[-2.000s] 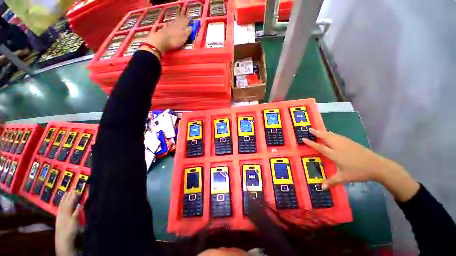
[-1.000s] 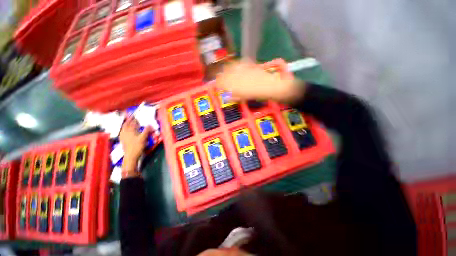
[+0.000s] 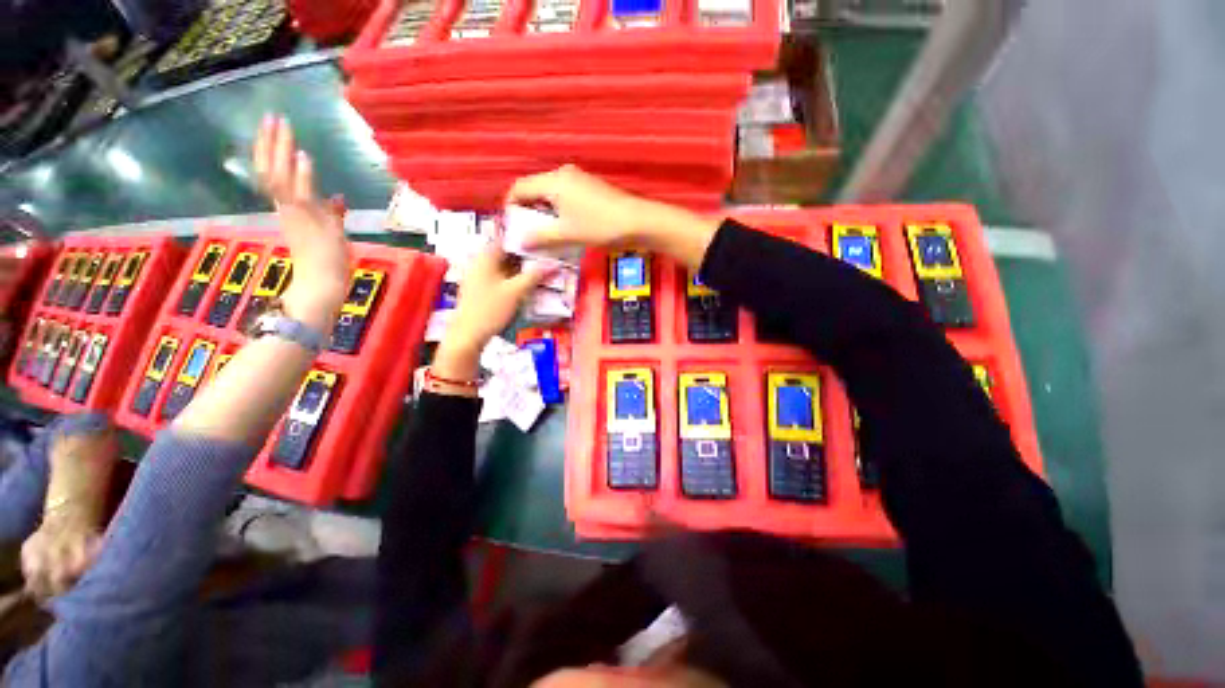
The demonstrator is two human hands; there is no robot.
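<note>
The red phone tray (image 3: 820, 522) holds keypad phones (image 3: 795, 437) face up with screens showing blue or white. My right arm crosses the tray and hides several of them. My right hand (image 3: 591, 215) is at the battery pile (image 3: 511, 386) left of the tray, its fingers closed on a white battery (image 3: 528, 229). My left hand (image 3: 486, 307) is at the same pile, just below and left of that battery, thumb and fingertips near it; whether it grips a piece is unclear.
The red tray stack (image 3: 551, 135) stands behind the pile, with a cardboard box (image 3: 793, 161) and metal post (image 3: 927, 101) to its right. Another person's raised hand (image 3: 312, 242) is over the neighbour's tray (image 3: 390, 363) at left, close to my left hand. Another person's hand is at lower left.
My left hand moved from the tray stack down to the battery pile. My right hand moved left from the phone tray to the pile and took hold of a battery. A neighbour's arm came in.
</note>
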